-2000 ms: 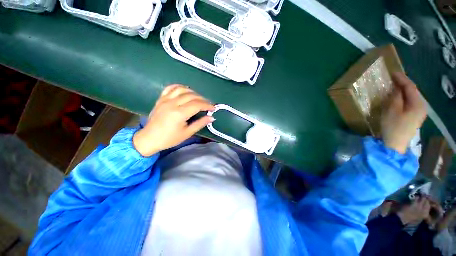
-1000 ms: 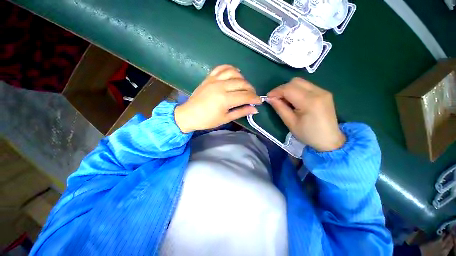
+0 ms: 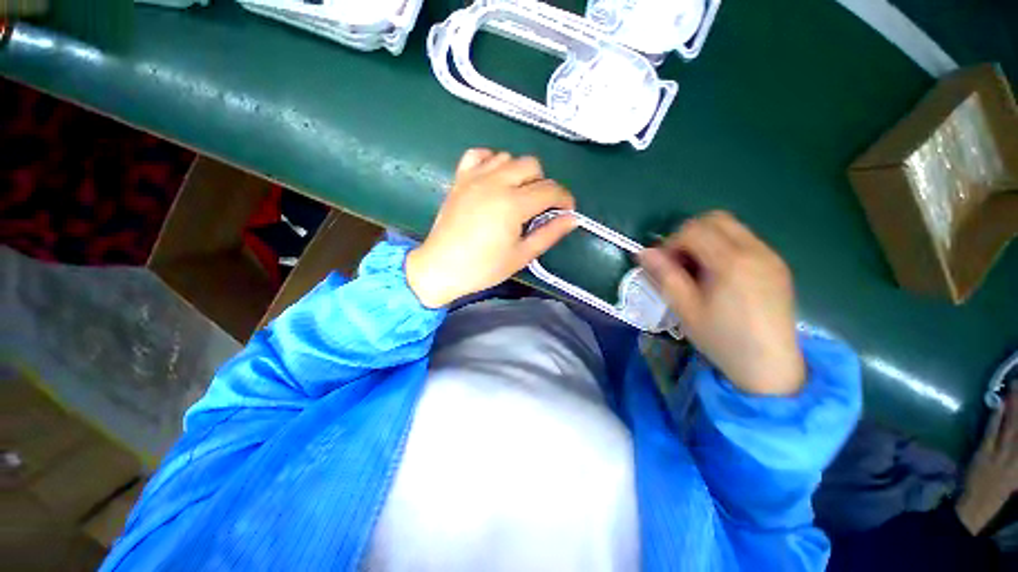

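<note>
A white plastic housing [image 3: 588,297] with a long oval opening lies at the green bench's near edge, its disc end to the right. My left hand [image 3: 491,223] pinches its left looped end between thumb and fingers. My right hand [image 3: 726,293] is over the disc end, slightly blurred, fingertips close together at the upper rim. It hides part of the disc; whether it holds a thin part cannot be told. Stacked white housings [image 3: 608,98] lie just beyond my hands.
An open brown parts box [image 3: 910,212] with slim shiny pieces stands on the green bench [image 3: 770,145] at right. More housings [image 3: 355,20] lie at the top left. A floor carton [image 3: 212,251] with red and black items is below the bench edge. Another person's hand [image 3: 991,464] shows at lower right.
My right hand went from the parts box to the housing's left end, then along the rim to its disc end. My left hand stayed on the looped end. The camera view shifted.
</note>
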